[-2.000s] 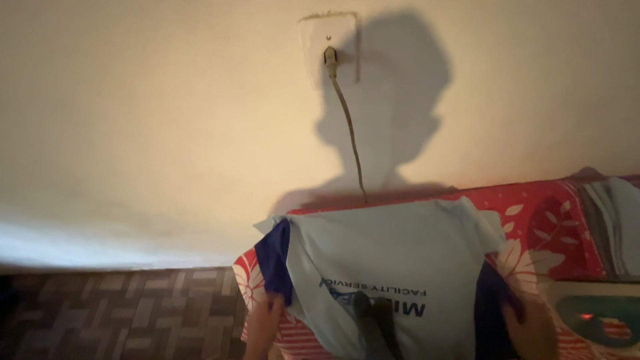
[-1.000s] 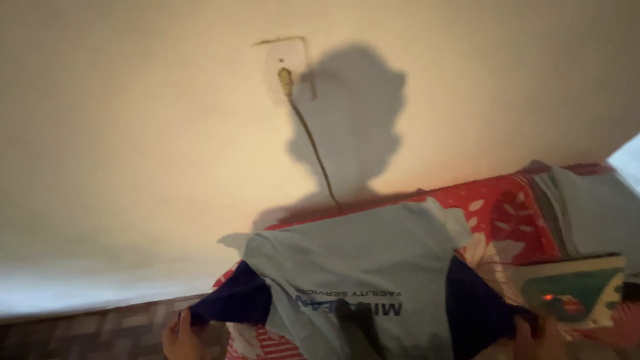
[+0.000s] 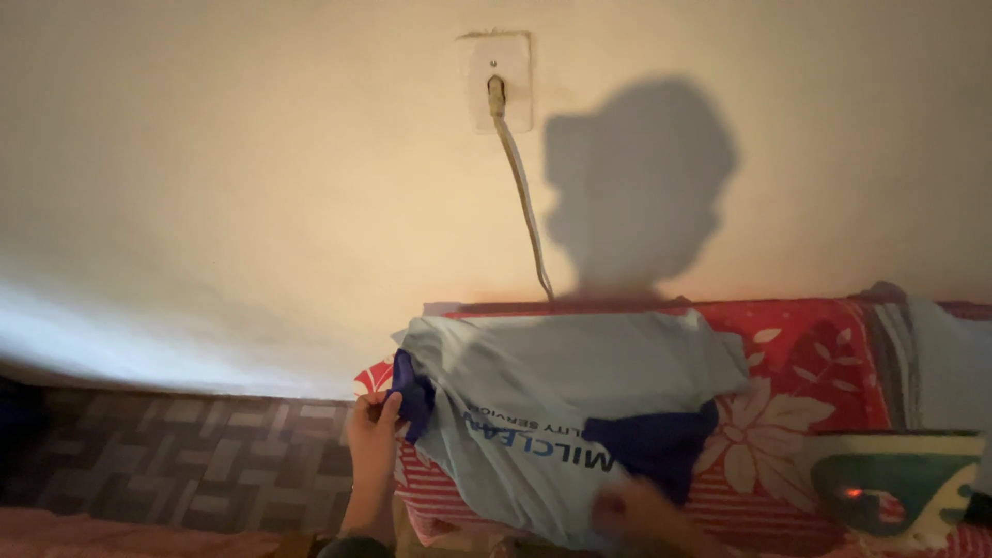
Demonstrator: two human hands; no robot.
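Observation:
A light grey shirt [image 3: 558,372] with dark blue sleeves and printed lettering lies over a red floral cloth [image 3: 783,364]. My left hand [image 3: 377,434] pinches the dark blue sleeve [image 3: 412,391] at the shirt's left side between thumb and fingers. Blurred, my right hand [image 3: 639,511] is over the shirt's lower right part, just below the other blue sleeve [image 3: 659,446], which is folded inward across the lettering. Whether its fingers grip any fabric cannot be told.
Behind the cloth, a plug with a cord [image 3: 523,194] sits in a wall outlet [image 3: 515,54]. At right are a green and cream object [image 3: 876,484] with a red light and folded grey fabric [image 3: 953,356]. Patterned floor [image 3: 232,457] shows at left.
The right blue sleeve, earlier spread outward, now lies folded over the shirt's front. My right hand has moved inward from the right side. The left sleeve is less stretched out than one second ago.

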